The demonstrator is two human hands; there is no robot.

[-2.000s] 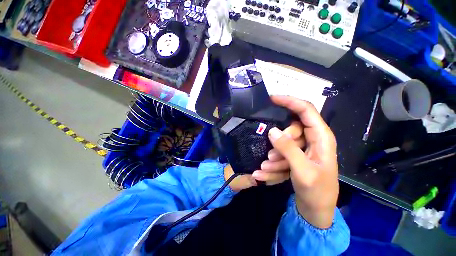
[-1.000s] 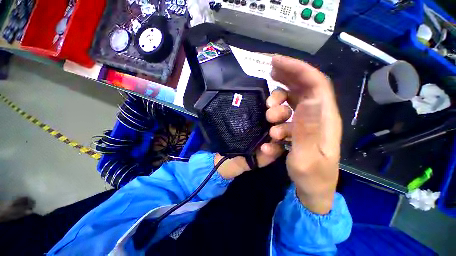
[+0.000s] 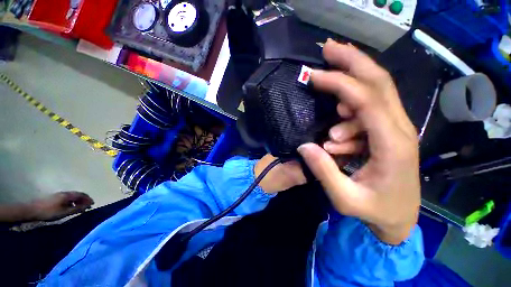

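A black headset (image 3: 288,109) is held up over the bench's front edge. Its mesh-faced ear cup with a small red-and-white mark faces me, and a silvery piece shows on the band near the top. A black cable (image 3: 242,197) hangs from the cup over my left sleeve. My left hand (image 3: 284,175) is under the cup; its fingers are mostly hidden behind it. My right hand (image 3: 370,132) is at the cup's right side, with fingertips near the mark and the thumb at the lower edge.
A dark tray (image 3: 162,47) with round speaker-like parts and a red bin (image 3: 53,17) are at upper left. A pale tester (image 3: 358,22), tape roll (image 3: 468,97) and thin tool (image 3: 430,107) are right. A blue bin (image 3: 126,154) holds coiled bands. Another person's hand (image 3: 64,205) is at lower left.
The headset has moved up and right and come closer. My right hand has moved from beside the cup onto its right side. The other person's hand has come into clearer view at left.
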